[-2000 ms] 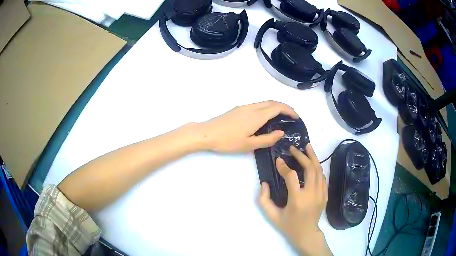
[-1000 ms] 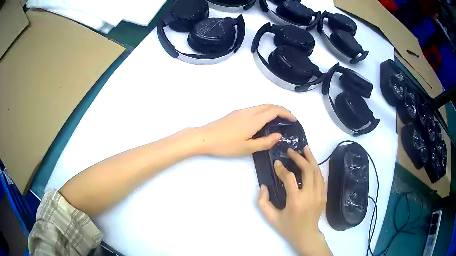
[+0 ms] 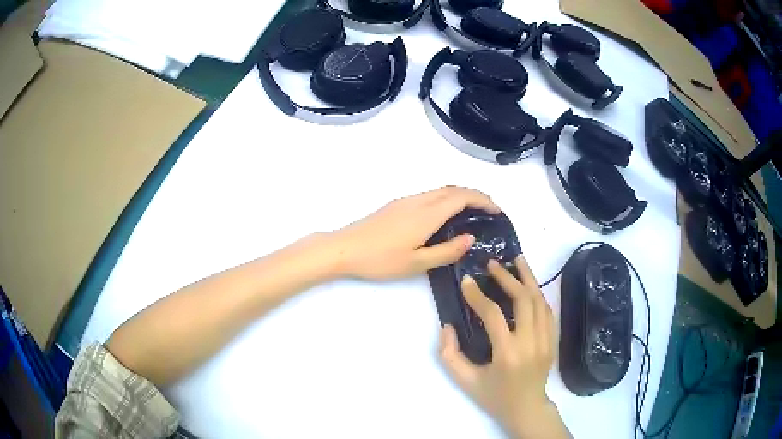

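Note:
A black twin-cup unit (image 3: pixel 454 296) with shiny clear film over its hollows lies on the white sheet (image 3: pixel 343 360). My left hand (image 3: pixel 412 231), bare, grips its far end, thumb on the film. My right hand (image 3: pixel 510 343), bare, grips its near end and right side, fingers spread over the top and covering much of the near hollow. A second twin-cup unit (image 3: pixel 574 343) lies just to the right, untouched. A thin black cable (image 3: pixel 647 317) loops around its far end and runs down its right side.
Several black headphones (image 3: pixel 493 116) lie at the far side of the sheet. More twin-cup units (image 3: pixel 712 231) sit on cardboard (image 3: pixel 754 317) at right. Another cardboard sheet (image 3: pixel 77 163) lies at left. A white bar (image 3: pixel 746 394) and loose cords are at lower right.
The view has shifted slightly, so the headphones appear a little lower and further left. Both hands remain on the same unit, with only slight finger movement.

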